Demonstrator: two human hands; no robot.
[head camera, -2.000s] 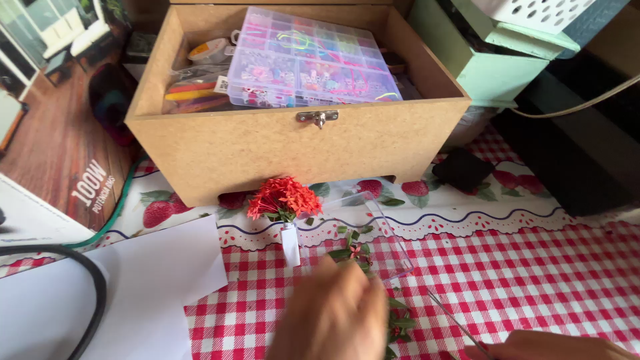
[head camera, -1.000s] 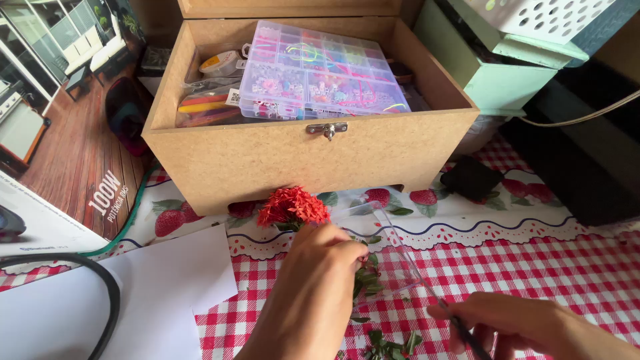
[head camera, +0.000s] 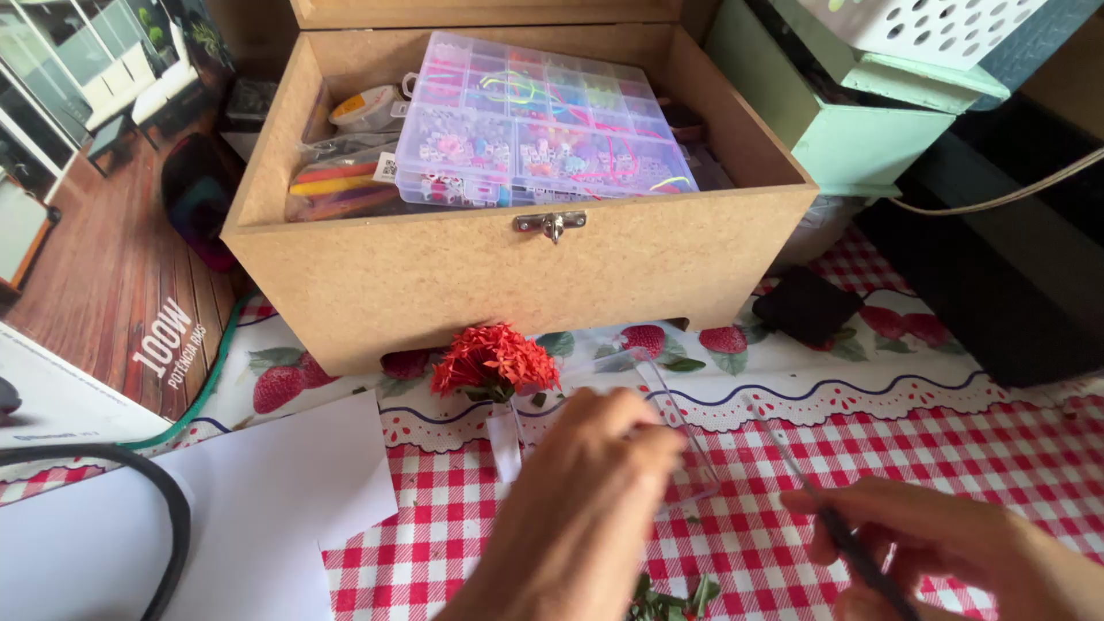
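Observation:
My left hand (head camera: 604, 448) is over a clear plastic tray or lid (head camera: 690, 457), its fingers bent; whether it holds anything is hidden. My right hand (head camera: 931, 535) grips the dark handle of a thin metal tool (head camera: 793, 457) whose tip points up and left; its kind is not plain. A bunch of small red flowers (head camera: 496, 362) stands left of my left hand, its lower part at a white wrapped piece (head camera: 504, 442). Cut green leaves (head camera: 673, 600) lie near the bottom edge, below the plastic piece.
An open wooden box (head camera: 517, 276) stands behind, holding a clear compartment case of beads (head camera: 552, 129). White paper (head camera: 250, 509) and a black cable (head camera: 177, 517) lie at left beside a printed carton (head camera: 112, 345). A black pouch-like thing (head camera: 806, 306) and green boxes (head camera: 871, 142) are at right.
My left hand has moved away from the red flowers, toward the right. The leafy stem seen over the plastic piece earlier is no longer visible there. My right hand still holds the tool.

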